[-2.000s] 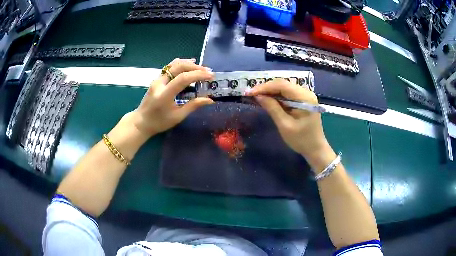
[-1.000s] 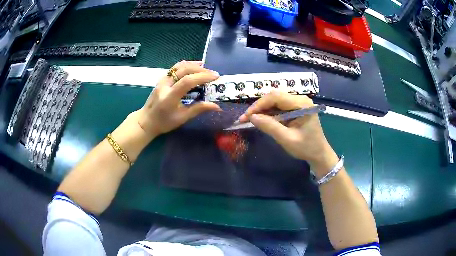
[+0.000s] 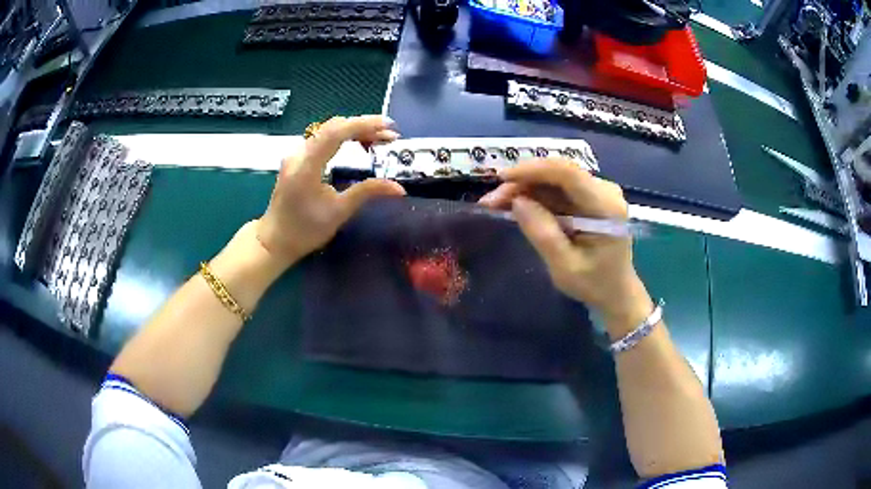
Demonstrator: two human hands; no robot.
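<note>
A silver strip fixture (image 3: 482, 158) with a row of round parts lies across the top of the black mat (image 3: 382, 329). My left hand (image 3: 310, 191) grips its left end between thumb and fingers. My right hand (image 3: 573, 224) holds a slim silver tool (image 3: 597, 225) like a pen, just below the fixture's lower edge. The tool is blurred, and I cannot tell whether its tip touches the fixture. A red lump (image 3: 435, 275) with copper-brown specks around it sits at the mat's centre.
Another strip fixture (image 3: 597, 112) rests on the black slab (image 3: 707, 172). Behind it are a blue bin (image 3: 520, 29) and a red bin (image 3: 659, 62). Stacked bars (image 3: 91, 229) lie at left, a single bar (image 3: 191, 102) beyond them, dark bars (image 3: 325, 23) at the back.
My right hand and the tool have moved from over the red lump up and right to the fixture's lower edge. The fixture and my left hand have shifted slightly left. The single bar reaches further right.
</note>
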